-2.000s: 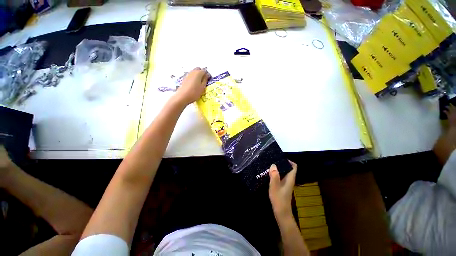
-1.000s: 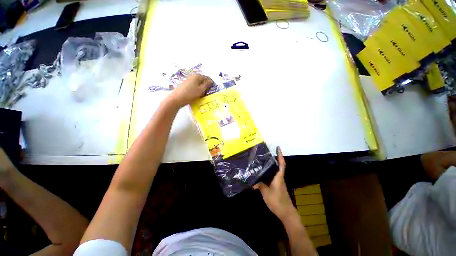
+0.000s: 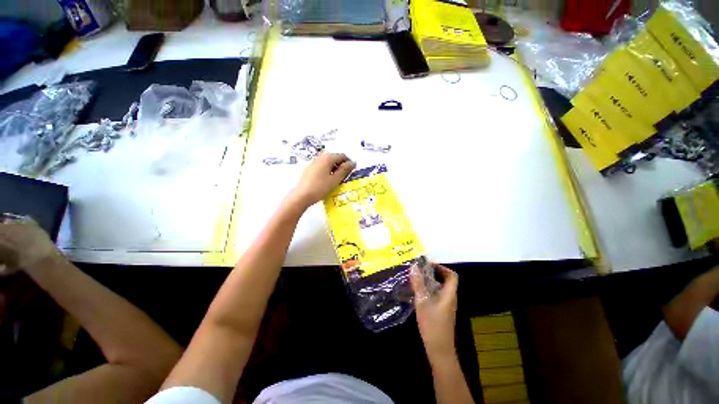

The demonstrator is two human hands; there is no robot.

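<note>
A poly bag with a yellow printed face (image 3: 370, 225) and a dark top strip lies slanted over the table's front edge. The black product box (image 3: 384, 298) shows through the clear film at its lower end. My left hand (image 3: 325, 177) grips the top strip at the upper left corner; its fingertips are partly hidden. My right hand (image 3: 434, 293) holds the clear film at the lower right side. Small white-grey plastic parts (image 3: 306, 147) lie just beyond my left hand.
A small black clip (image 3: 390, 104) lies mid-table. A dark phone (image 3: 407, 54) and yellow stack (image 3: 448, 35) are at the back. Packed boxes (image 3: 631, 102) are on the right bench. A carton (image 3: 561, 347) with yellow edges stands below. Other people's arms (image 3: 102, 316) are at both sides.
The black box is further inside the bag, and my right hand has moved from the box's end to the film at its side. The view has tilted up slightly.
</note>
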